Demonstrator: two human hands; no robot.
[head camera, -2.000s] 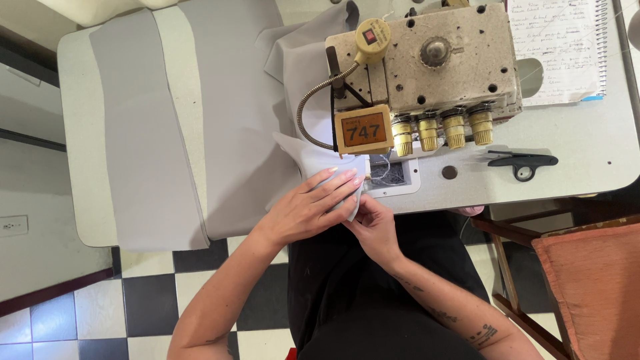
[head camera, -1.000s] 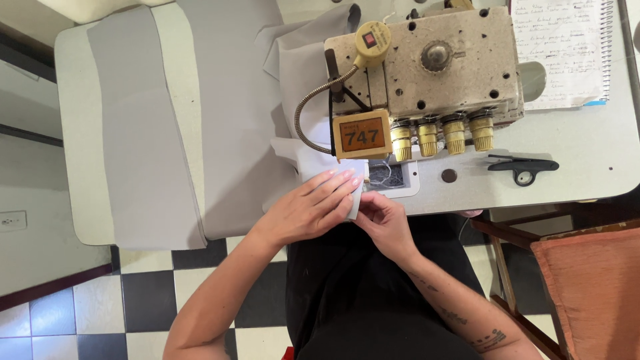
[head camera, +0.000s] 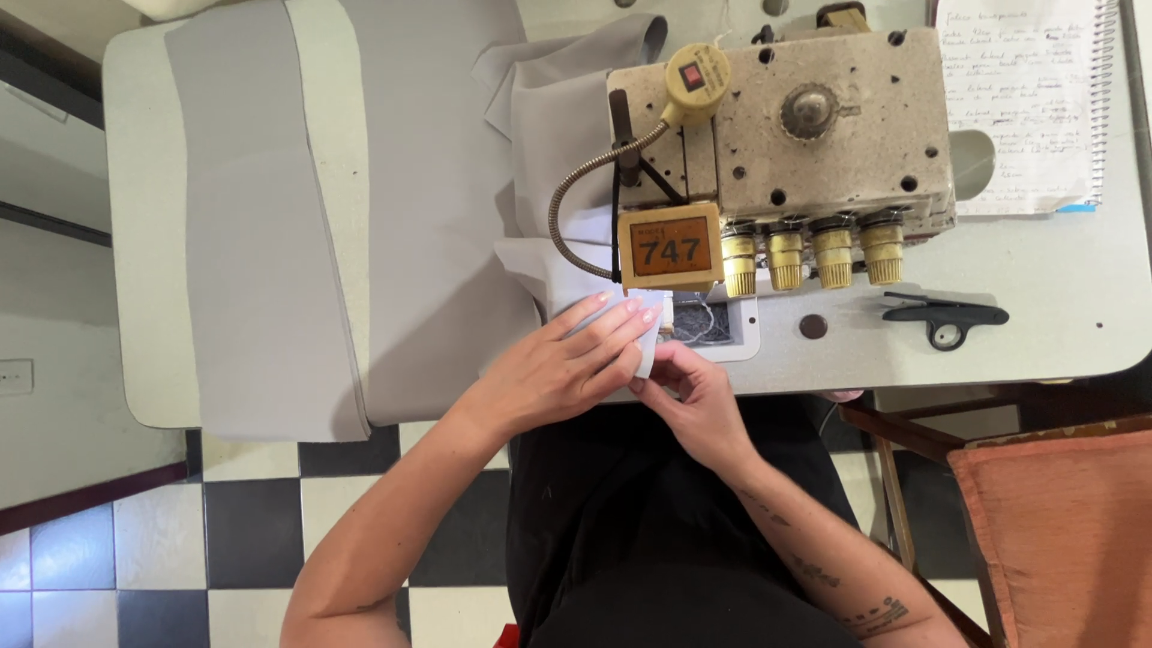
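An overlock sewing machine (head camera: 837, 126) with several brass-coloured tension knobs stands on a pale table. Grey fabric (head camera: 432, 198) spreads over the table to its left and runs in under the machine's head. My left hand (head camera: 567, 360) lies flat on the fabric just below the presser area, its fingers pointing up and right. At the fabric's near right edge, my right hand (head camera: 688, 396) pinches the cloth between thumb and fingers. The needle and the presser foot are mostly hidden by the machine's lamp and number plate.
Black thread snips (head camera: 945, 317) lie right of a thread-filled recess (head camera: 704, 322). A spiral notebook (head camera: 1026, 108) with handwriting is at the back right. Another grey fabric piece (head camera: 252, 225) hangs over the table's front edge at left. An orange-covered chair (head camera: 1062, 531) stands at lower right.
Both hands stay close to the same place at the machine. Between the earliest frame and now, the fabric edge by my right hand has shifted slightly.
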